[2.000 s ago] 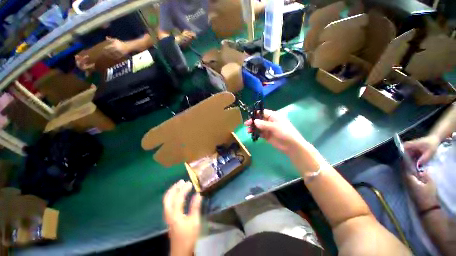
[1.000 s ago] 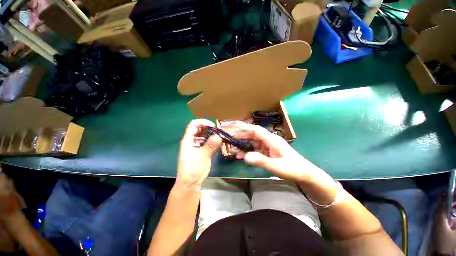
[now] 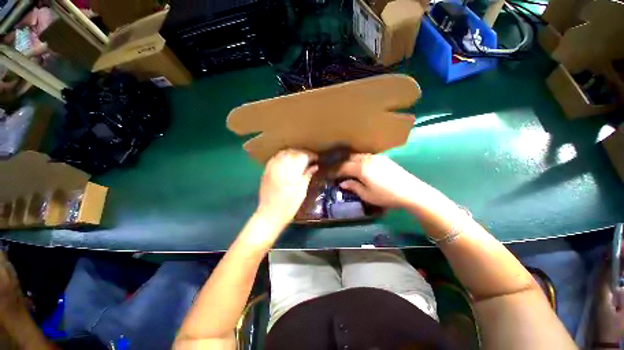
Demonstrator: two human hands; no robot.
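Observation:
A small brown mailer box stands open in front of me, its wavy-edged lid [image 3: 328,116] upright at the back. Inside, items in clear wrap and a grey-black box item [image 3: 345,206] show. My left hand [image 3: 289,179] is at the back left of the box, fingers bent down at a dark cable bundle [image 3: 333,157]. My right hand [image 3: 376,179] is at the back right, fingers at the same bundle. The bundle lies between both hands at the foot of the lid, partly hidden by the fingers and blurred.
A black adapter heap [image 3: 109,123] lies at left, above an open brown box [image 3: 94,204]. A black cable pile [image 3: 328,70] lies behind the lid. A blue bin [image 3: 455,55] and open box [image 3: 581,96] stand at right. Neighbours' legs show at both sides.
Both hands have moved from in front of the box to its back, with the dark cable bundle. The box's front contents are now uncovered.

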